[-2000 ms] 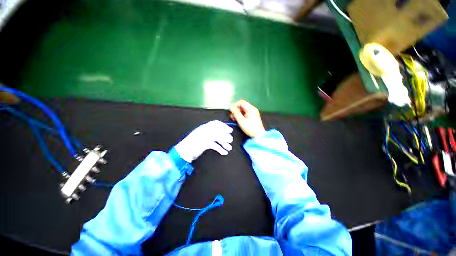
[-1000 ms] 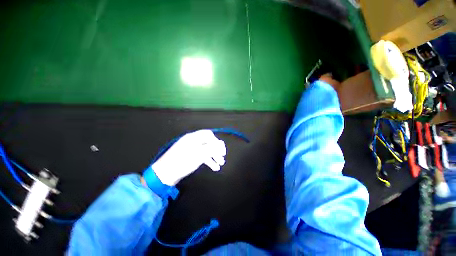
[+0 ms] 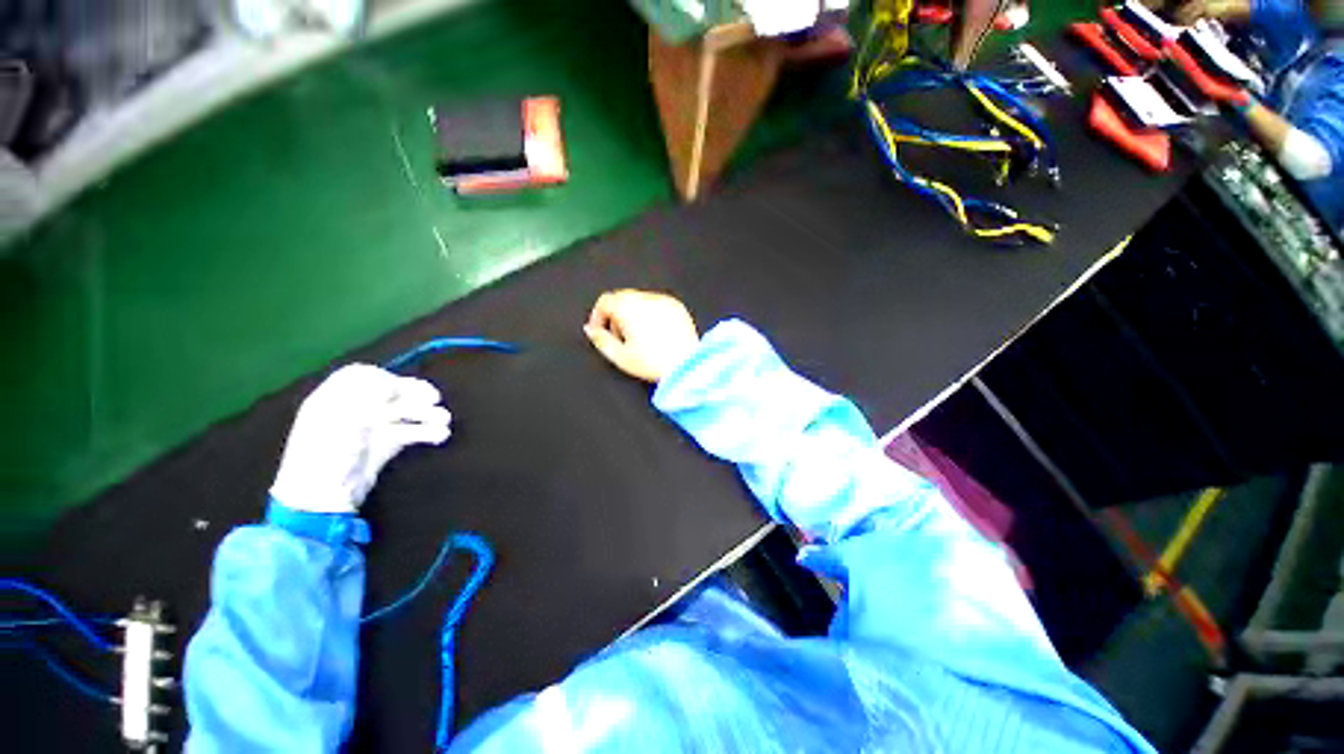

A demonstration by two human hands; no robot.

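Note:
A black square unit lies on the green surface with an orange-red pad showing at its right side and lower edge. My left hand, in a white glove, rests on the black mat with curled fingers. A blue tube comes out past its knuckles, its loose end on the mat; whether the fingers grip it is hidden. My right hand, bare, is loosely closed above the mat near the green edge, with nothing visible in it. Neither hand touches the unit.
A metal manifold with blue tubes is at the lower left. A coiled blue cord hangs near my body. A brown board stands at the green edge. Yellow and blue cables and red-white units lie upper right, near another person's arm.
The view has swung to the right. My right arm has drawn back from beside the brown board to the mat. The black unit and orange-red pad now show on the green surface.

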